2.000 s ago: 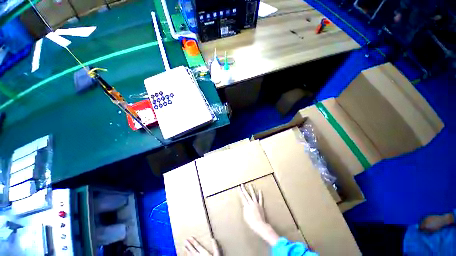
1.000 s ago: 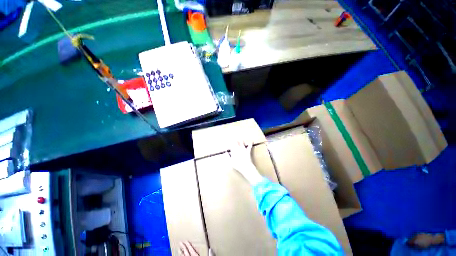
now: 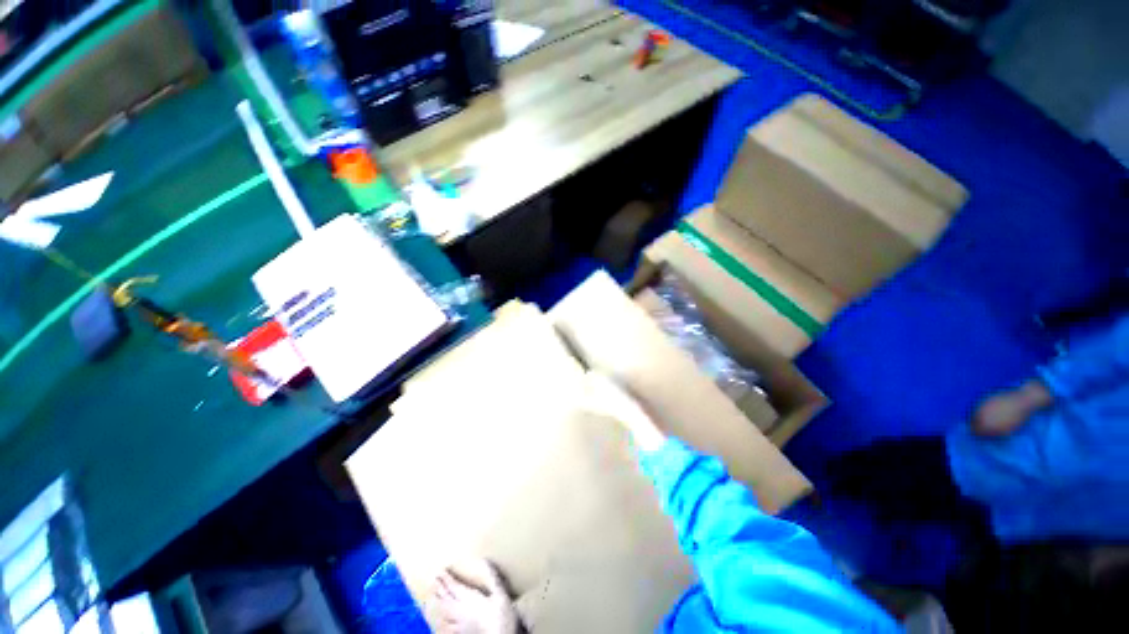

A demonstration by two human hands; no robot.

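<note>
A large brown carton (image 3: 532,458) stands in front of me beside the bench, its top covered by cardboard flaps or a sheet. A right-hand flap (image 3: 675,384) is raised at an angle. My left hand (image 3: 474,599) lies on the carton top at the near edge, fingers spread, cut off at the bottom. My right hand (image 3: 623,406) is at the right part of the top, by the raised flap. It is overexposed and blurred, and its fingers cannot be made out.
An open carton (image 3: 792,396) with clear plastic stands to the right. The green bench (image 3: 161,409) holds a white sheet (image 3: 353,310), a red tray (image 3: 266,362) and an orange screwdriver (image 3: 186,330). A wooden table (image 3: 594,112) is behind. A person's hand (image 3: 1013,409) shows at the right.
The view has turned and blurred. My right hand has moved to the right side of the carton top, where the flap now stands raised. My left hand stays at the near edge.
</note>
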